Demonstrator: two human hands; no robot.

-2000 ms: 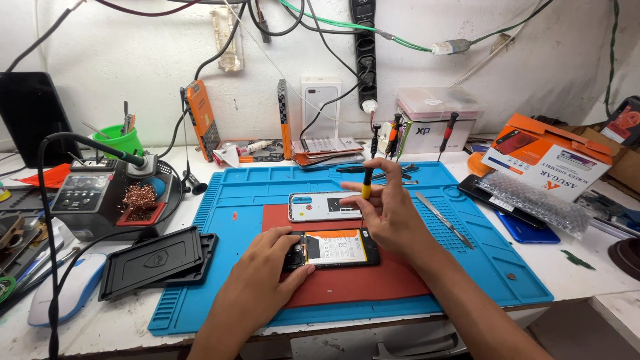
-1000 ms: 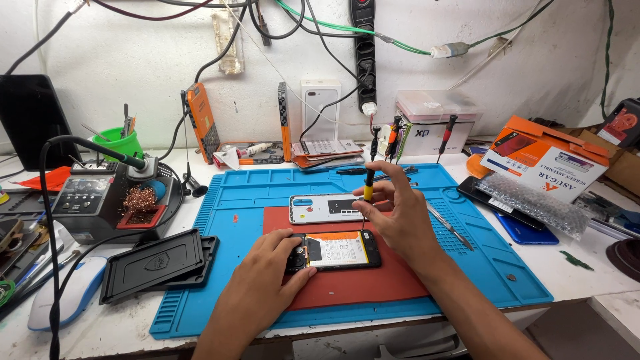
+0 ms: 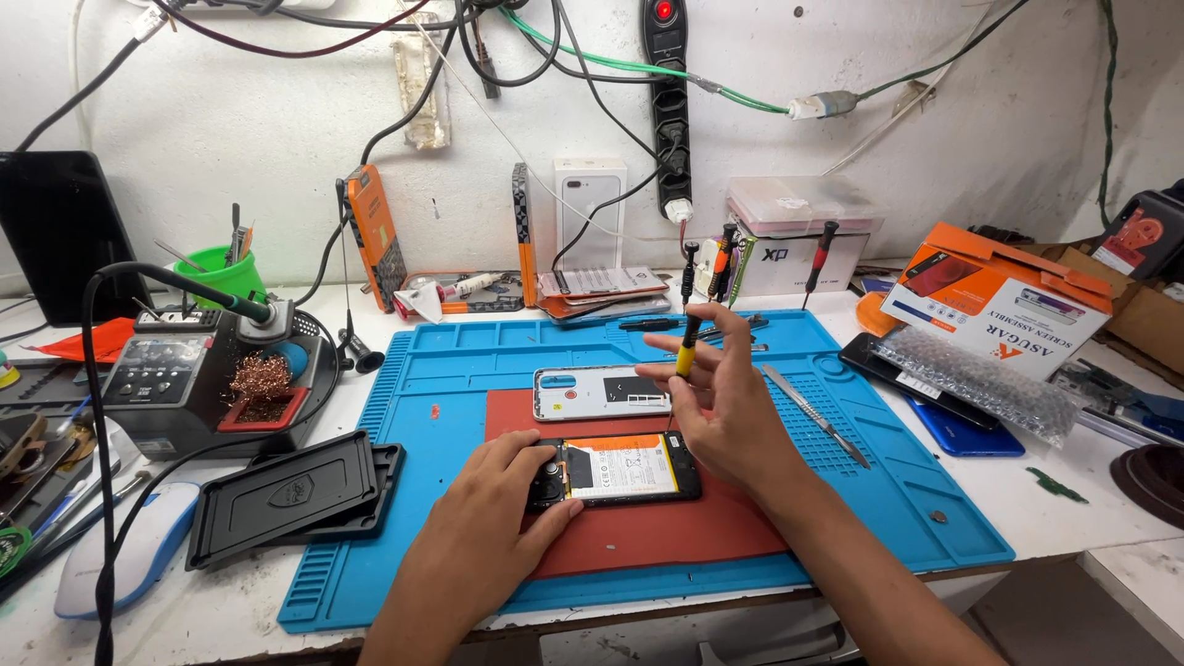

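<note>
An opened smartphone [image 3: 620, 468], its battery exposed, lies on a red mat [image 3: 647, 536] over a blue silicone repair mat [image 3: 425, 425]. My left hand [image 3: 486, 509] grips the phone's left end, thumb at the near edge and fingers at the far edge. A yellow-and-black precision screwdriver [image 3: 686, 356] stands upright in my right hand [image 3: 717, 398], between thumb and fingers. Its tip points down at the phone's far right corner; whether it touches a screw cannot be told. Just behind the phone is a light-coloured phone back cover [image 3: 592, 393], partly hidden by my right fingers.
Tweezers or a metal blade tool [image 3: 814, 416] lie on the mat's right. Black plastic trays [image 3: 287, 499] overlap its left edge, near a soldering station [image 3: 176, 379] with a looping cable. Screwdrivers [image 3: 819, 264] stand behind. On the right are a blue phone [image 3: 967, 430], bubble wrap [image 3: 980, 384] and an orange-and-white box [image 3: 999, 301].
My right hand and the screwdriver have shifted slightly over the phone's right end. My left hand stays on the phone.
</note>
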